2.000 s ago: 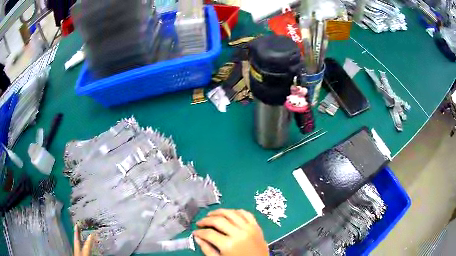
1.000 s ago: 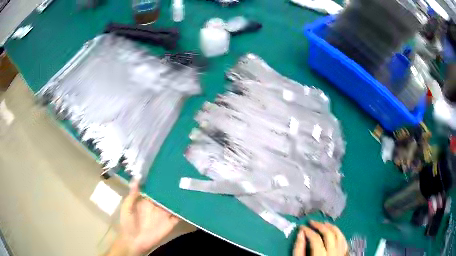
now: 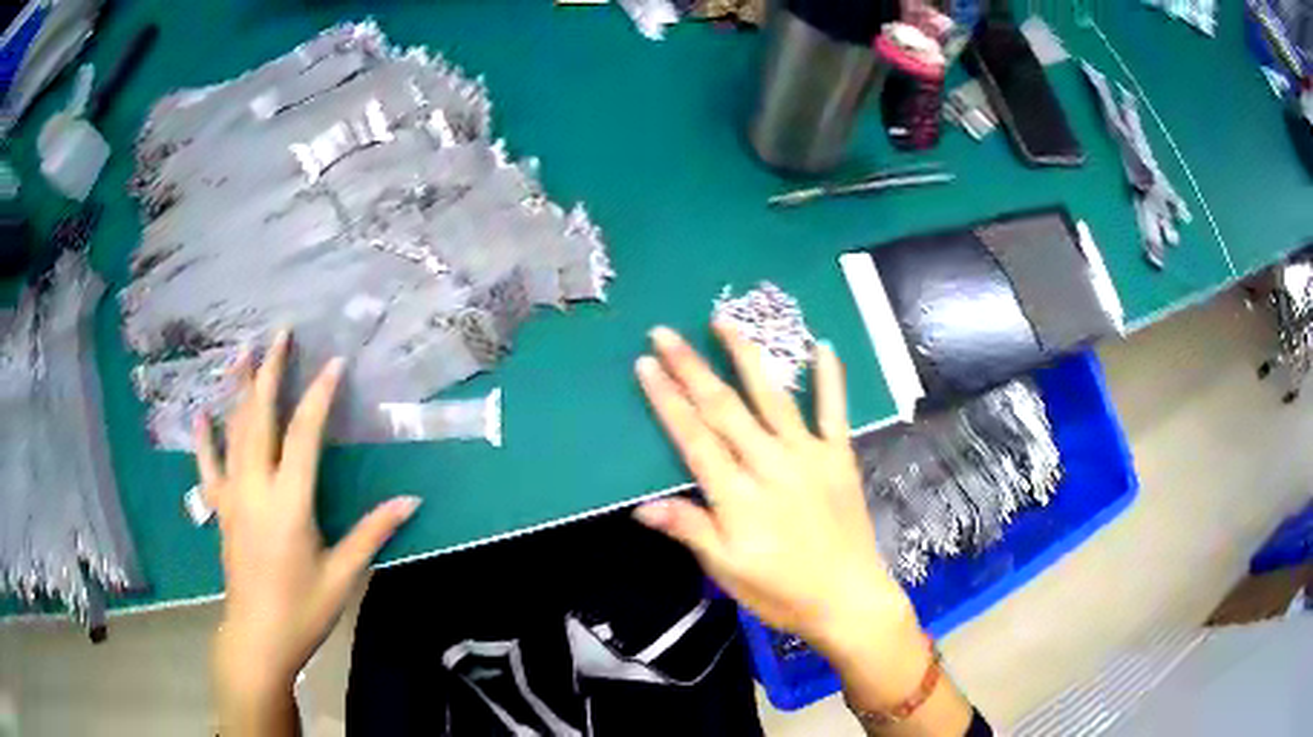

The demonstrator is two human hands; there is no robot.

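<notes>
A large overlapping heap of grey mesh strips (image 3: 331, 231) lies on the green bench top at left centre. My left hand (image 3: 281, 504) is spread over its lower edge, fingertips on or just above the strips, holding nothing visible. One strip with a bright end (image 3: 447, 418) sticks out of the heap to the right of my left hand. My right hand (image 3: 770, 482) is spread, palm down, at the bench edge, with nothing visible in it. Its fingertips reach the small pile of silver fittings (image 3: 775, 324) and partly cover it. Whether they touch is unclear.
Tweezers (image 3: 864, 186) lie below the steel flask (image 3: 809, 94). A phone (image 3: 1030, 108) lies behind. The black work pad (image 3: 950, 324) is at the right edge, above a blue bin (image 3: 1087, 475) of grey strips. Another strip heap (image 3: 55, 432) is at far left.
The view has swung left and then back right. My left hand has come from beyond the bench edge onto the heap. My right hand has moved from beside the strips to the silver fittings and spread its fingers.
</notes>
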